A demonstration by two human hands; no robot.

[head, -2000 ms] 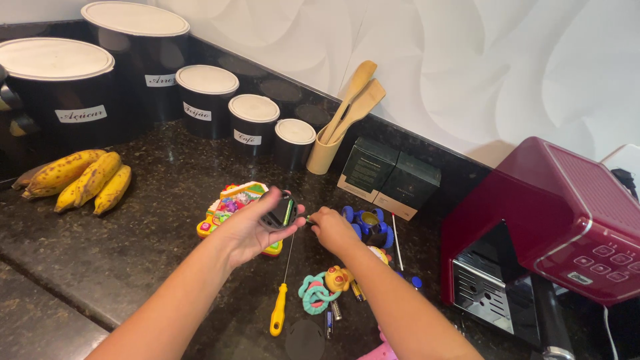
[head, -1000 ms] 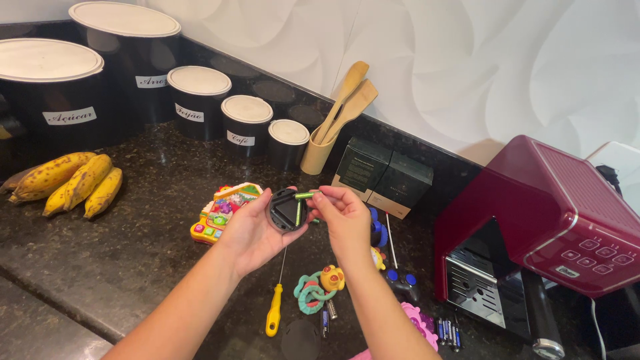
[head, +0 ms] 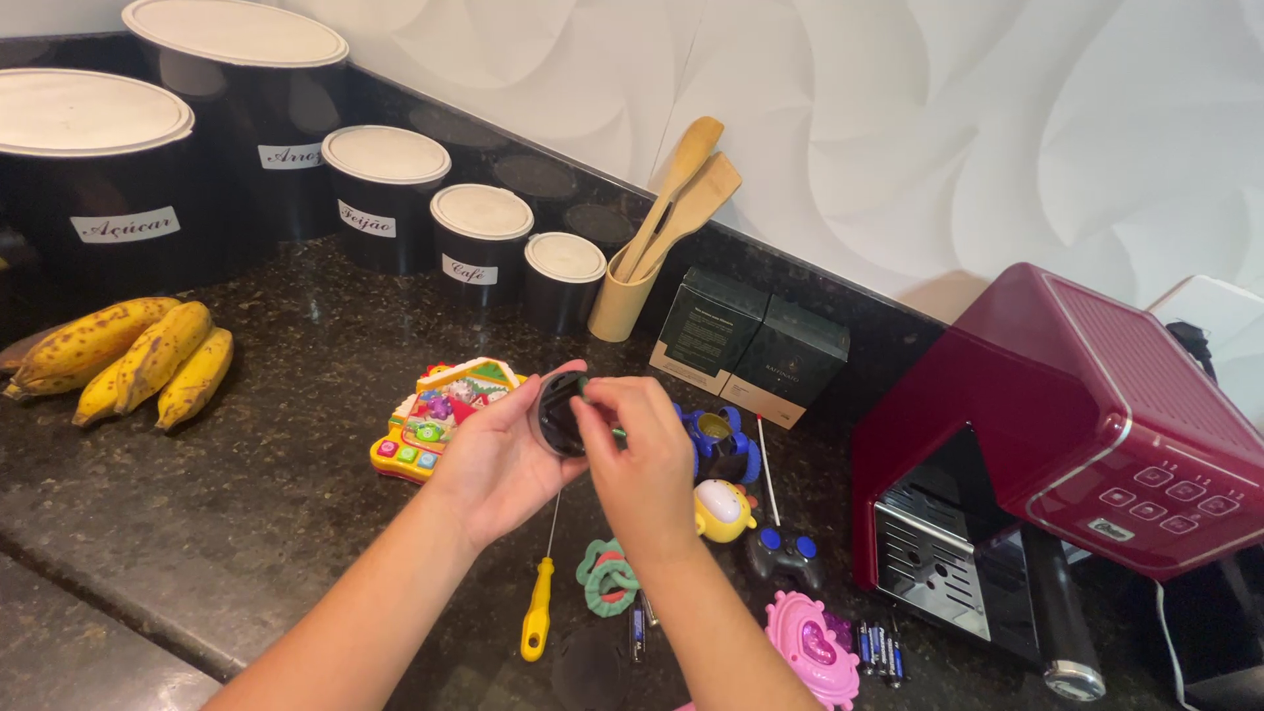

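Note:
My left hand (head: 499,464) holds a round black plastic device (head: 561,413) with its hollow side facing up. My right hand (head: 632,444) is at the device, its fingertips pinched over the hollow; a bit of green, seemingly a battery (head: 619,433), shows beside the fingers, mostly hidden. Under my hands lies a screwdriver with a yellow handle (head: 536,612). A colourful toy (head: 434,420) sits behind my left hand. To the right of my right wrist are a blue toy vehicle (head: 726,444), a yellow toy (head: 724,511) and a black game controller (head: 783,556).
A green teething ring (head: 605,578), loose batteries (head: 879,652) and a pink toy (head: 815,647) lie near the front. Bananas (head: 148,360) are at left. Black canisters (head: 479,247), a utensil holder (head: 620,304) and dark boxes (head: 750,341) line the wall; a red coffee machine (head: 1047,425) stands right.
One second ago the device's open compartment showed green batteries, one between my right fingers; now the device is tilted and my right fingers cover much of it.

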